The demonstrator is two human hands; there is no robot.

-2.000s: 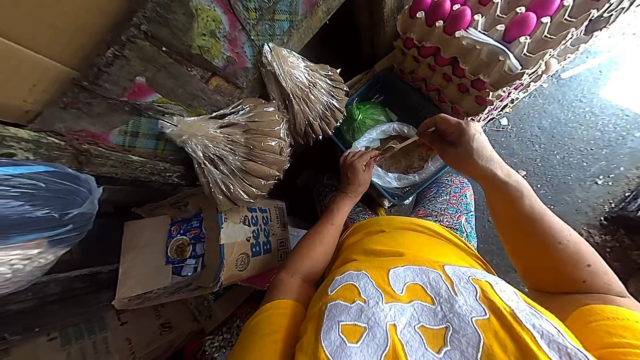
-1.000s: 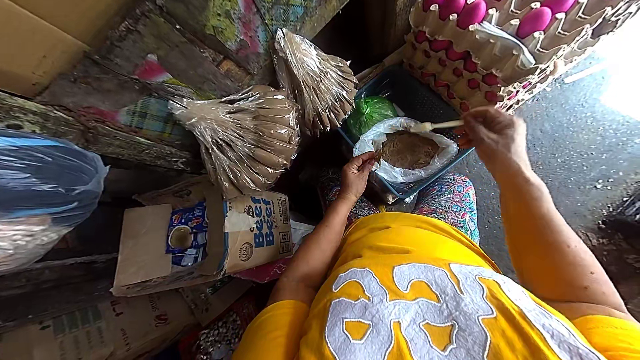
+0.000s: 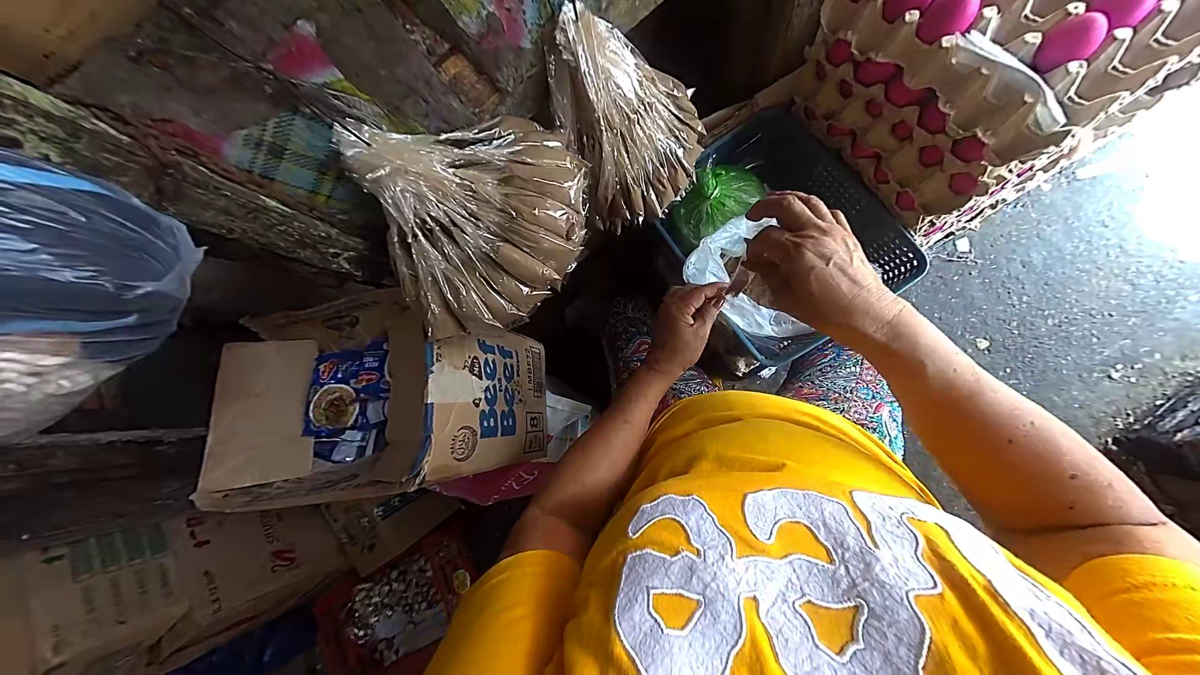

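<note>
My left hand [image 3: 689,323] is at the near left rim of a white plastic bag [image 3: 727,258], its thumb and fingers pinched on a small, unclear thing. Above the bag, the fingers of my right hand [image 3: 820,267] are bent close to the left fingertips; what they hold is hidden. The brown powder seen earlier in the bag is mostly covered by my right hand. The bag sits in a dark blue plastic basket [image 3: 914,267], beside a green plastic bag [image 3: 717,202] that looks full and round.
Stacked egg trays [image 3: 937,122] with pink eggs stand at upper right. Bundles of brown packets in clear plastic [image 3: 497,206] hang left of the basket. An opened cardboard box [image 3: 483,403] with blue packets [image 3: 347,403] lies at left, below a bulging dark plastic bag [image 3: 89,281].
My right hand has moved left, from the right side of the white bag to beside my left fingertips. The pale utensil it held a second ago is not visible now.
</note>
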